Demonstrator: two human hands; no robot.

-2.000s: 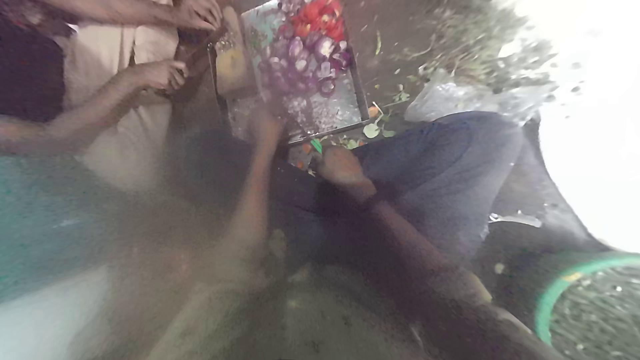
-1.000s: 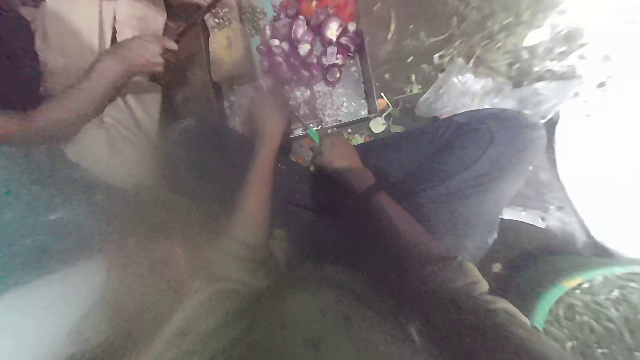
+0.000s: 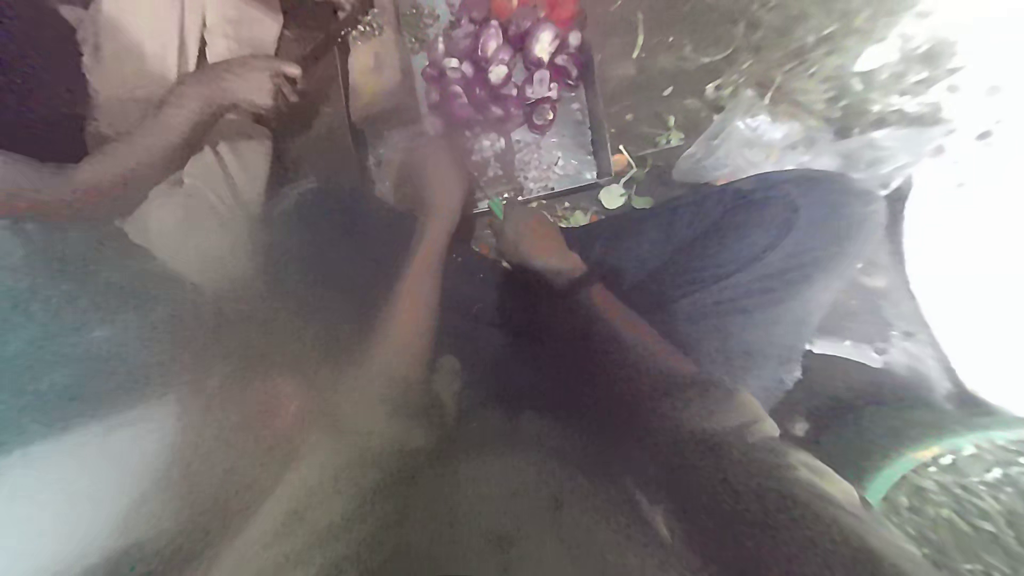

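My right hand [image 3: 538, 240], with a dark band at the wrist, is closed around a green-handled tool [image 3: 497, 209], of which only a bit of green shows. My left hand [image 3: 436, 180] is blurred and lies over the near left part of a metal tray [image 3: 602, 136]; its fingers are too unclear to tell whether they hold anything. In the tray, peeled purple onions [image 3: 500, 68] are heaped beyond my hands, with red pieces [image 3: 560, 12] at the far end. Small chopped pale bits [image 3: 538, 164] lie in its near part, close to both hands.
Another person's hand [image 3: 252, 84] is at the upper left, beside a board [image 3: 374, 76]. Green leaves [image 3: 614, 196] and a clear plastic bag [image 3: 744, 140] lie right of the tray, near a heap of greens [image 3: 840, 56]. A green-rimmed basket [image 3: 888, 472] sits at the lower right.
The other person's nearer hand has shifted away from where it was, and the view has moved somewhat. My right hand stays at the tray's near edge with the green-handled tool.
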